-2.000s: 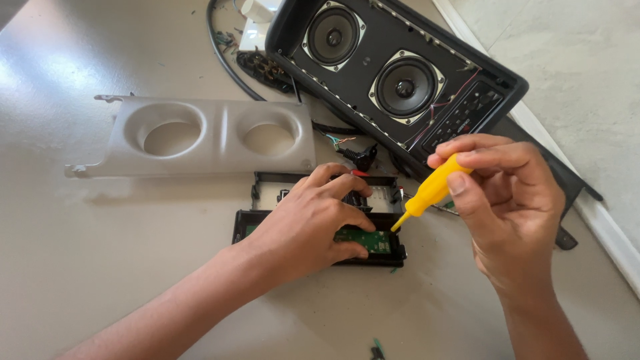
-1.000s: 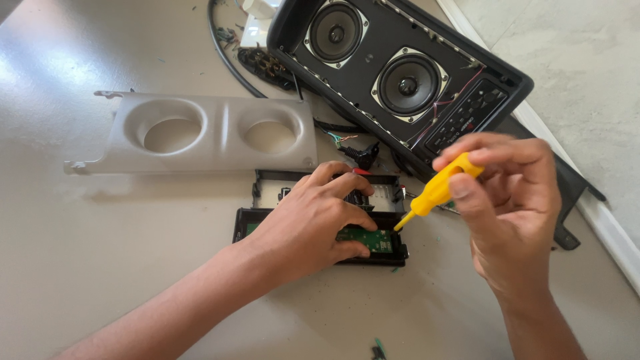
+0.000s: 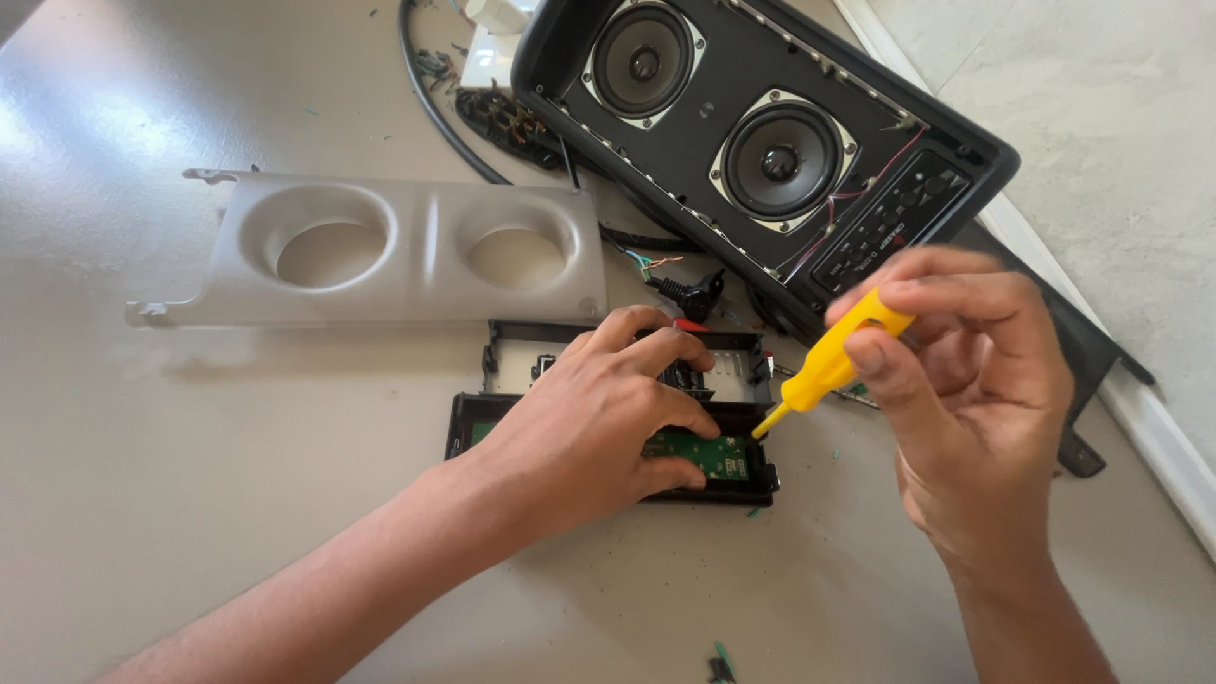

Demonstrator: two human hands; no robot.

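Observation:
A yellow screwdriver (image 3: 825, 369) is held by its handle in my right hand (image 3: 978, 399), tilted down to the left. Its tip is at the right end of a green circuit board (image 3: 712, 454); whether it touches a screw cannot be told. That board lies inside a black plastic housing (image 3: 622, 496). Over the housing my left hand (image 3: 608, 418) is spread, its fingers and thumb gripping the board and housing and hiding their middle. Just behind stands a second black plastic frame (image 3: 541, 331), partly covered by my left fingers.
A black speaker cabinet (image 3: 708, 109) with two drivers lies at the upper right. To the left is a grey plastic panel (image 3: 425, 237) with two round openings. A black plug (image 3: 698, 294), bared wires (image 3: 646, 261), a black cable (image 3: 432, 104) and green scraps (image 3: 724, 660) lie around.

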